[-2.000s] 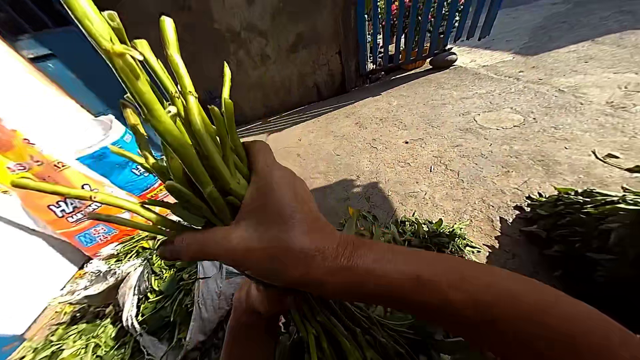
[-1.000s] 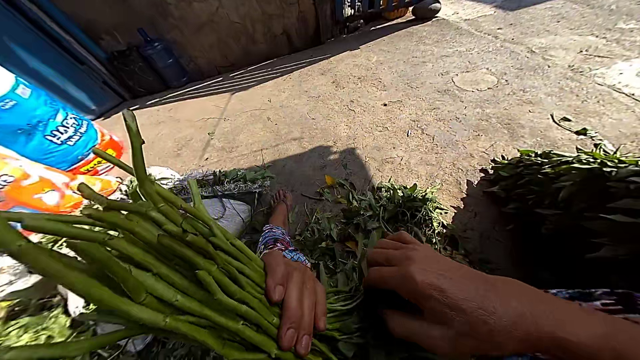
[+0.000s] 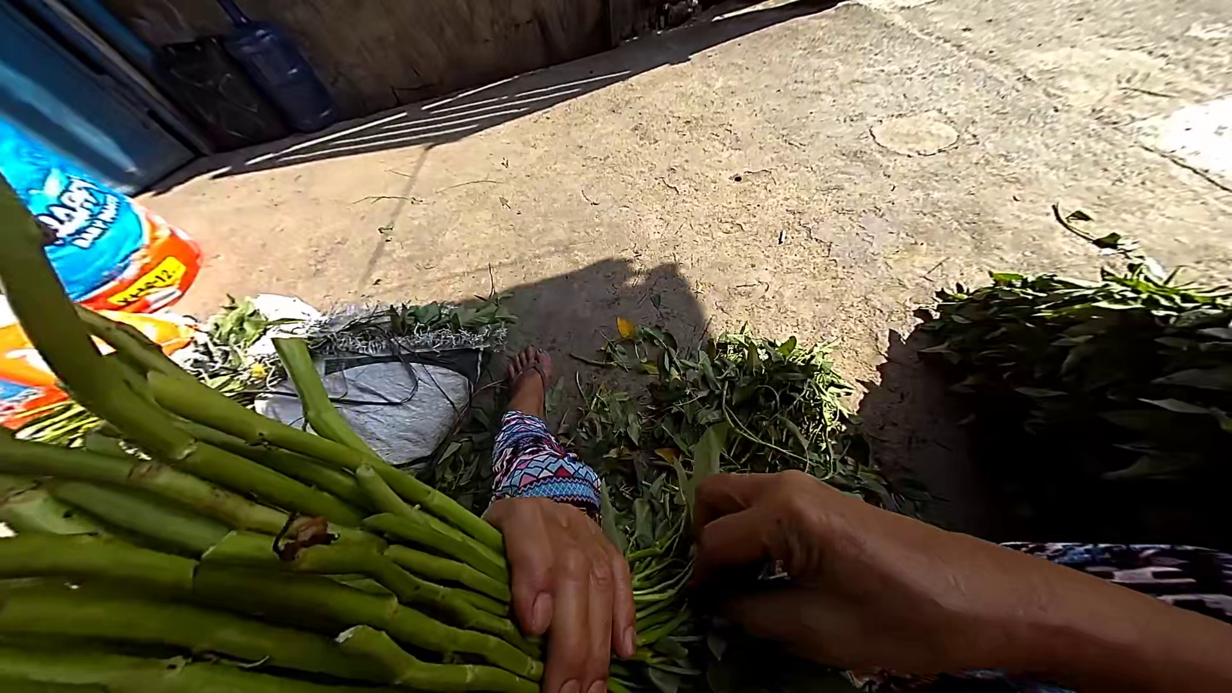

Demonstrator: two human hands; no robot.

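Note:
A thick bundle of green leafy-vegetable stems [image 3: 289, 539] lies across the lower left, cut ends pointing left. My left hand [image 3: 568, 597] rests over the bundle near its middle, fingers curled down around it. Just right of it, my right hand [image 3: 799, 568] is bent at the thinner stems, thumb and fingertips drawn together around a green leaf or stem; its lower fingers are in shadow. Loose leafy greens [image 3: 741, 395] lie on the ground beyond both hands.
At the right stands a large dark pile of leafy stems [image 3: 1088, 385]. Bright plastic packs [image 3: 96, 231] and a pale sack [image 3: 385, 404] are at the left. A foot [image 3: 528, 371] is on the concrete ground [image 3: 770, 192]. A blue water bottle [image 3: 281, 72] stands by the wall.
Two seconds ago a hand held the bundle raised with its cut ends up; now it lies low, with my left hand on top. Since one second ago both hands have stayed near the same part of the bundle.

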